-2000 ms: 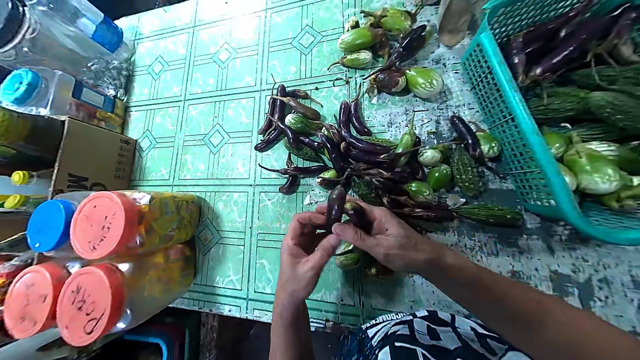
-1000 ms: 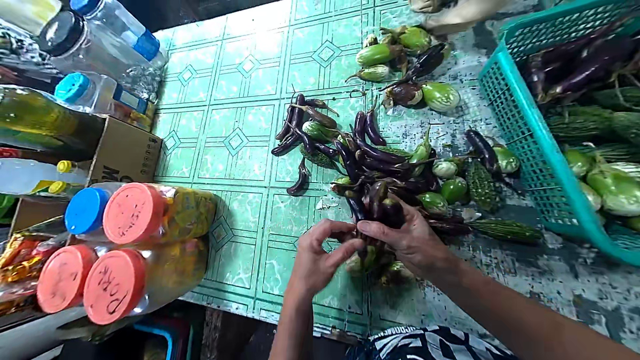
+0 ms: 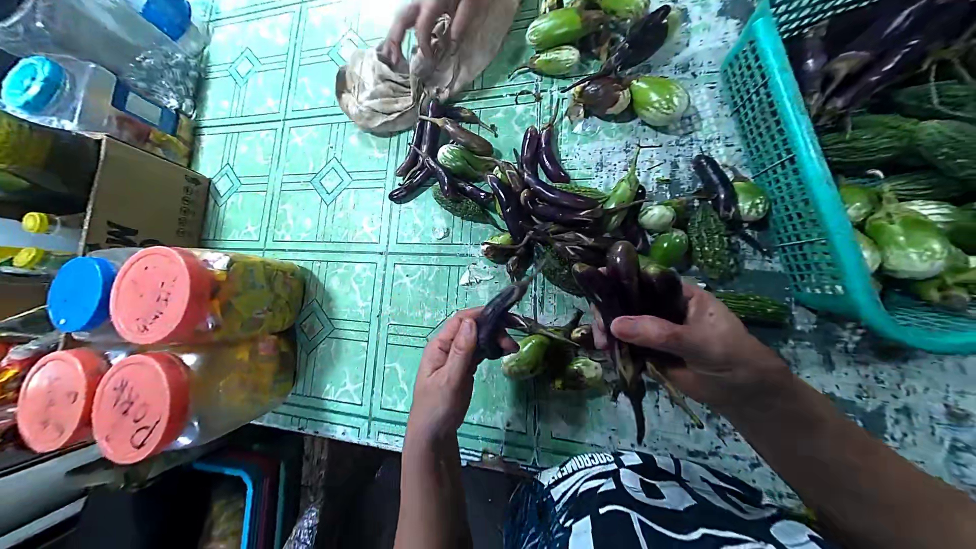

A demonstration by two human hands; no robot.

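Observation:
My left hand (image 3: 450,354) pinches one small dark purple eggplant (image 3: 497,313) between thumb and fingers, its stem end pointing up and right. A bunch of several purple eggplants (image 3: 624,286) is gripped in my right hand (image 3: 686,335), stems hanging toward me. Just beyond my hands lies a loose pile of purple eggplants (image 3: 553,198), mixed with round green eggplants (image 3: 669,247) and bitter melons (image 3: 711,240). Between and below my hands, a few green eggplants (image 3: 528,357) rest on the table.
A turquoise plastic basket (image 3: 820,229) of vegetables stands at the right. Plastic jars with red lids (image 3: 162,296) and a cardboard box (image 3: 145,191) line the left. Across the table (image 3: 335,221), another person's hand (image 3: 431,27) touches a beige cloth (image 3: 381,91). More green eggplants (image 3: 659,101) lie at the far side.
My hands have moved apart; the right now holds a larger bunch and the left a single eggplant. Another person's hand with a cloth has appeared at the table's far side.

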